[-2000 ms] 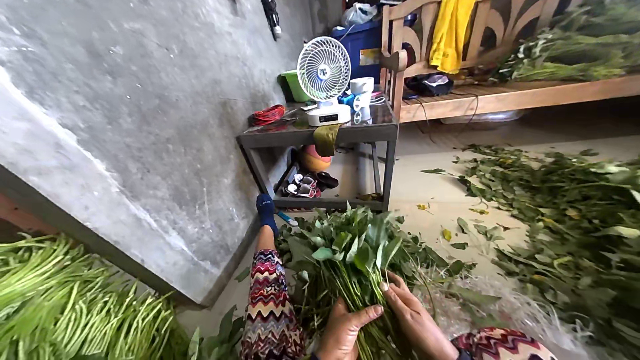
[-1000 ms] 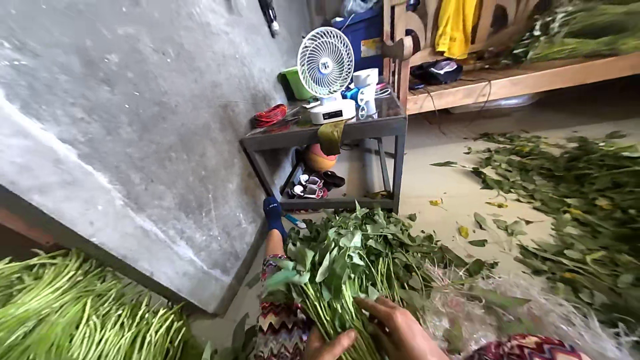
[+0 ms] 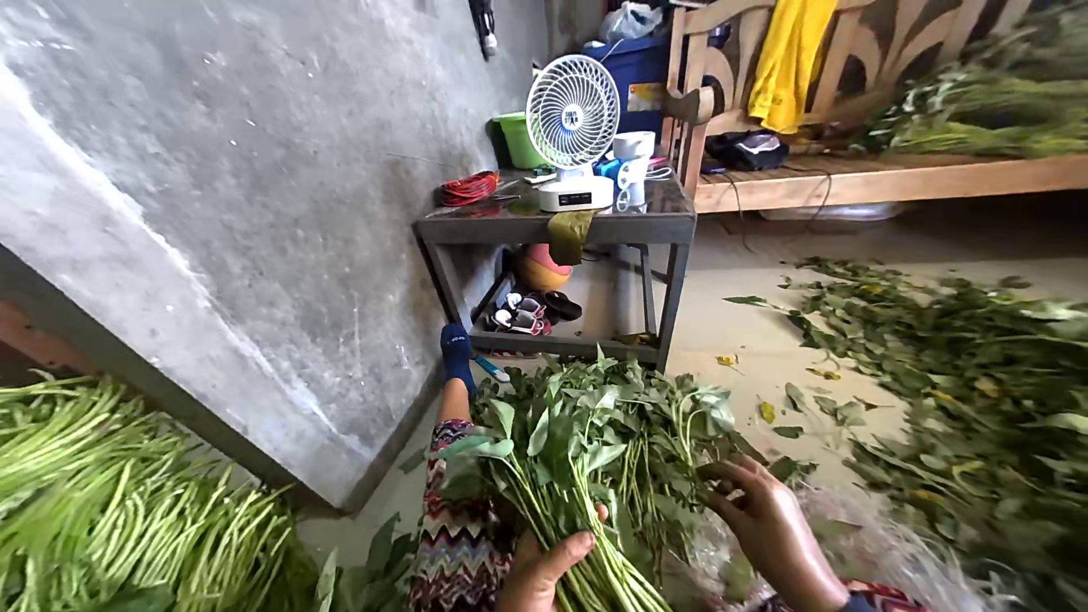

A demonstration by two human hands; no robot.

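Note:
A bunch of long-stemmed leafy greens [image 3: 578,501] is held by its stems in my left hand [image 3: 544,569], thumb across the front, leaves pointing up and away. To its right, my right hand [image 3: 761,514] has its thumb and fingertips at the stems and leaves on the right side of a larger heap of greens [image 3: 637,399]. Whether those fingertips pinch a stem is hard to tell. The heap lies on and before my outstretched leg in zigzag-patterned cloth [image 3: 459,552], which ends in a blue sock [image 3: 456,348].
Ahead stands a low dark table [image 3: 629,228] with a white fan [image 3: 573,115], red cord [image 3: 469,189] and white cups; sandals [image 3: 520,314] and a ball sit beneath. A concrete wall [image 3: 255,170] rises left, beside cut stems [image 3: 127,501]. Loose leaves [image 3: 977,382] cover floor at right, below a wooden bench [image 3: 892,183].
My right hand has moved right, from the held bunch to the heap's right side. My left hand still grips the bunch.

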